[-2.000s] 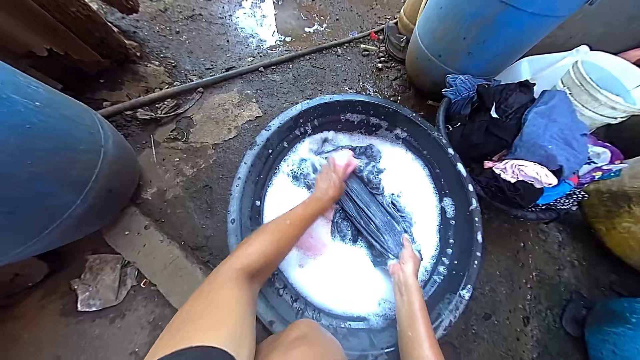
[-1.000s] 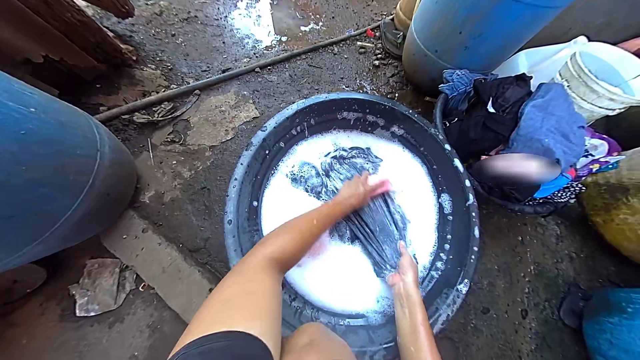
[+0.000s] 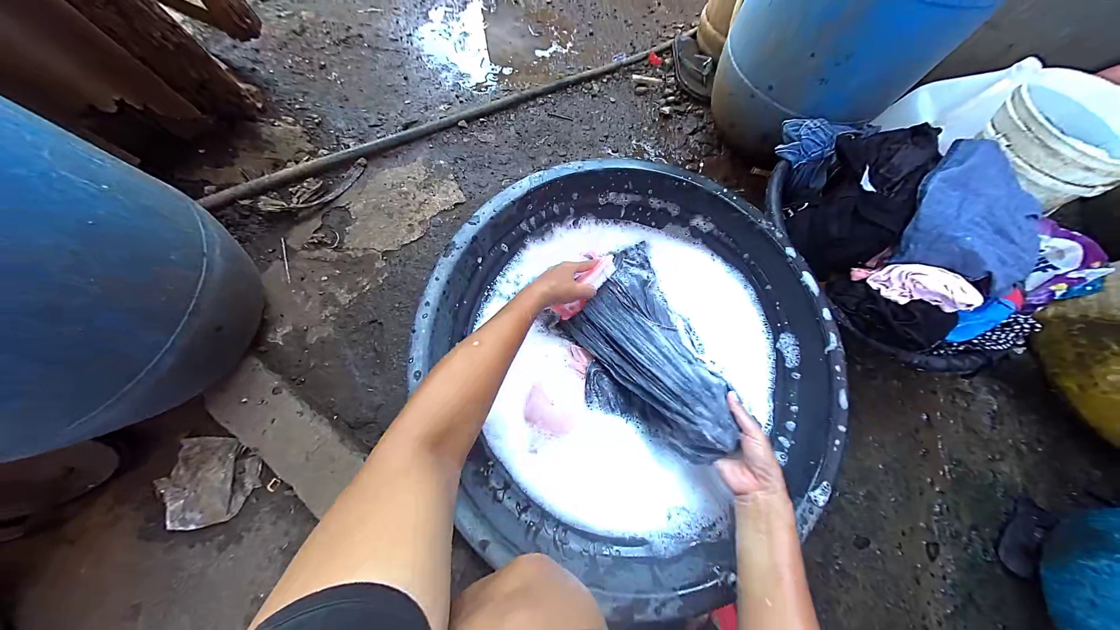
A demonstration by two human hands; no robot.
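A wet dark grey cloth [image 3: 661,354] is stretched over the suds [image 3: 604,486] in a large round black plastic tub [image 3: 809,350]. My left hand [image 3: 564,287] is at its upper left end, closed around a small pink-and-white thing that rests against the cloth; what exactly this is cannot be told. Lower right, my right hand [image 3: 748,451] grips the other end of the cloth, thumb on top. A pink item [image 3: 547,411] shows through the foam left of the cloth, and part of the cloth hangs into the suds.
A basin heaped with clothes [image 3: 962,219] stands right of the tub, with a white bucket [image 3: 1041,149] behind it. Blue drums stand at the left [image 3: 114,289] and the upper right [image 3: 831,70]. A pipe [image 3: 420,131] crosses the wet ground beyond the tub.
My left hand has moved up and left from its place on the cloth one second ago. The cloth now lies spread more broadly between the hands. My right hand still holds its lower end.
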